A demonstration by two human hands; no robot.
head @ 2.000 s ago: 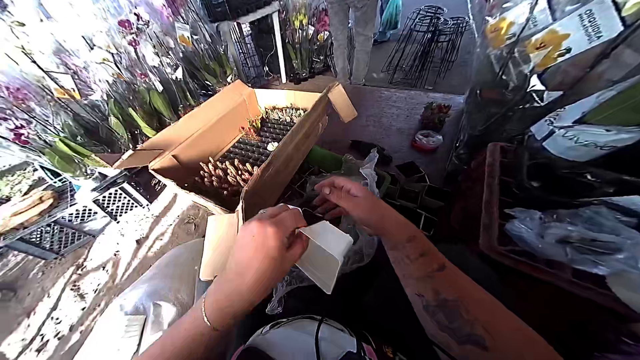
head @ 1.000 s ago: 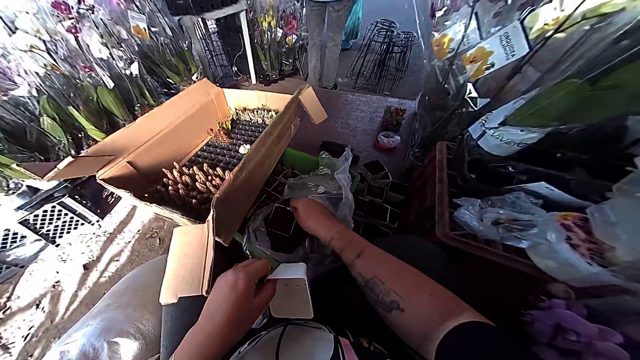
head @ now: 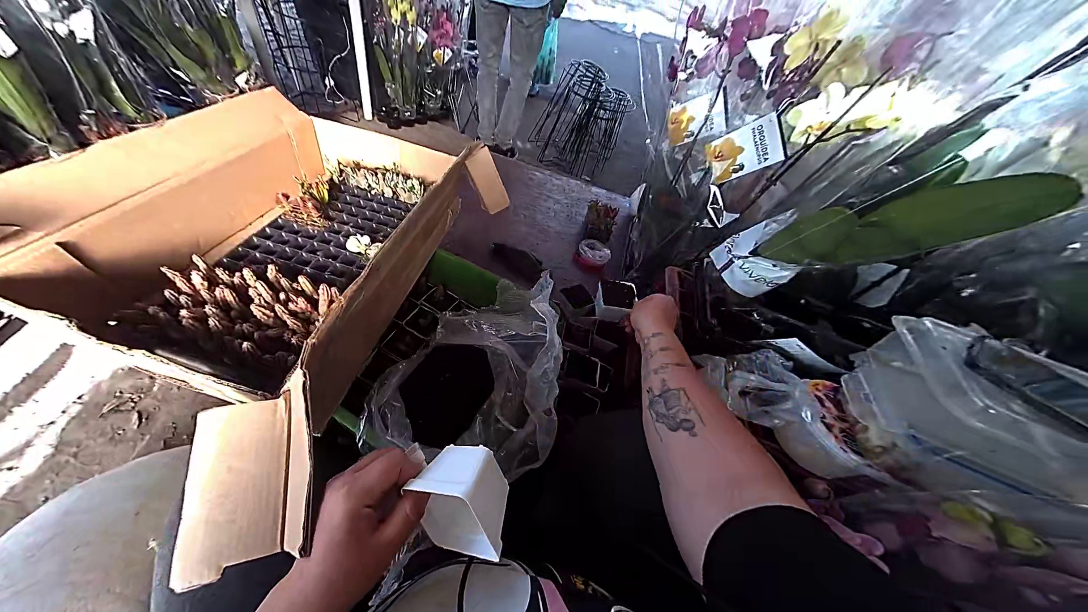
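My left hand grips an empty white square plastic pot, tilted on its side, low in the view. Out in front, my right hand holds the side of another white square pot, which has dark soil in it and stands among black square pots. Between the hands lies an open clear plastic bag with dark soil inside. To the left, a cardboard box holds a black cell tray with reddish-brown small cactus-like plants and green seedlings.
Wrapped orchids crowd the right side, above clear plastic wrapping. Beyond the pots are a small red-and-white tub and a small potted plant. Black wire stands and a standing person are farther off.
My right hand has moved from the soil bag out to the black pots, where it is now at a white pot with soil. My left hand still holds its empty white pot.
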